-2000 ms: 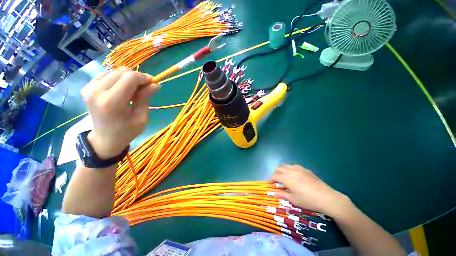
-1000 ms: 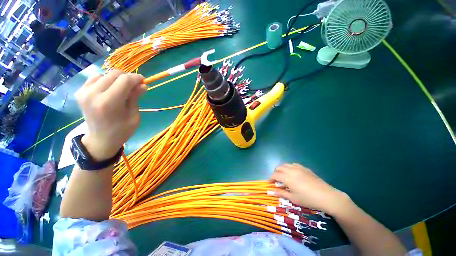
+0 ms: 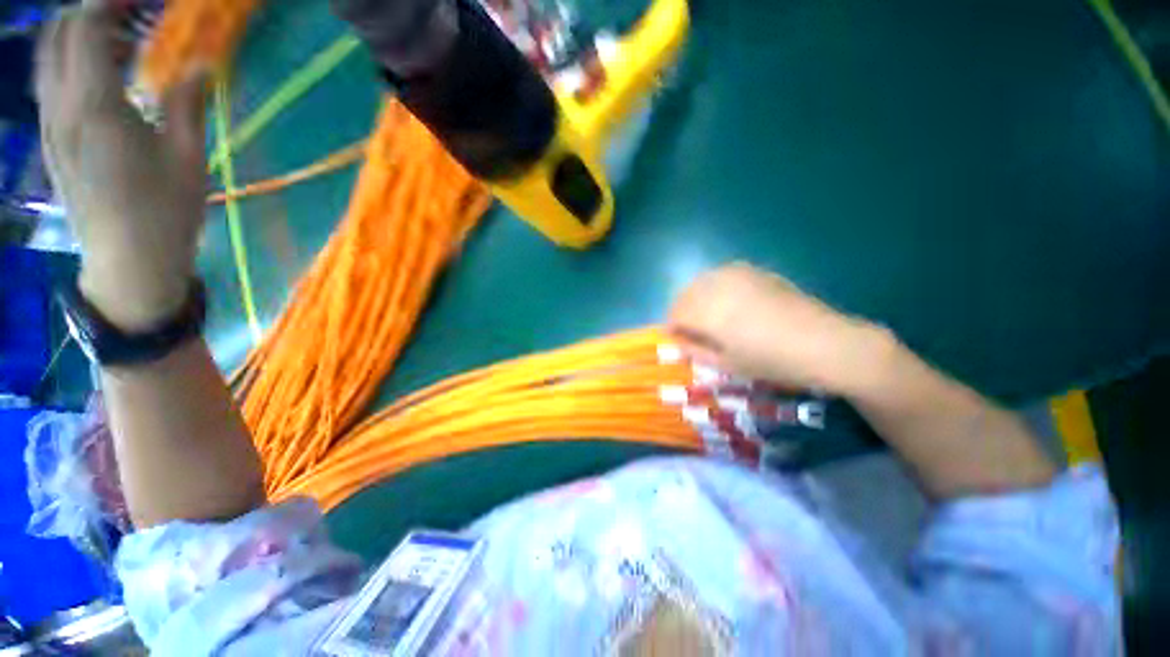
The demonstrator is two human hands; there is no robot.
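The near bundle of orange cables (image 3: 552,394) lies in front of me, with red sleeves, white sleeves and fork terminals at its right end. My right hand (image 3: 776,331) is on the upper edge of that end, fingers curled; whether it grips a cable is hidden. My left hand (image 3: 126,193) is raised at the upper left, blurred, its fingertips beside blurred orange cables (image 3: 199,41). What it holds cannot be made out. The heat gun (image 3: 520,148) has a yellow body and black barrel; its nozzle end is cut off by the top edge.
The middle cable bundle (image 3: 372,270) runs from beside the heat gun down to the lower left. A plastic bag (image 3: 67,475) lies at the left edge near a blue bin (image 3: 32,533). The green table (image 3: 885,167) ends at the lower right by a yellow strip (image 3: 1075,429).
The view has tilted down and blurred; the fan and green roll are out of it. My left hand has moved left, away from the nozzle. My right hand stays at the near bundle.
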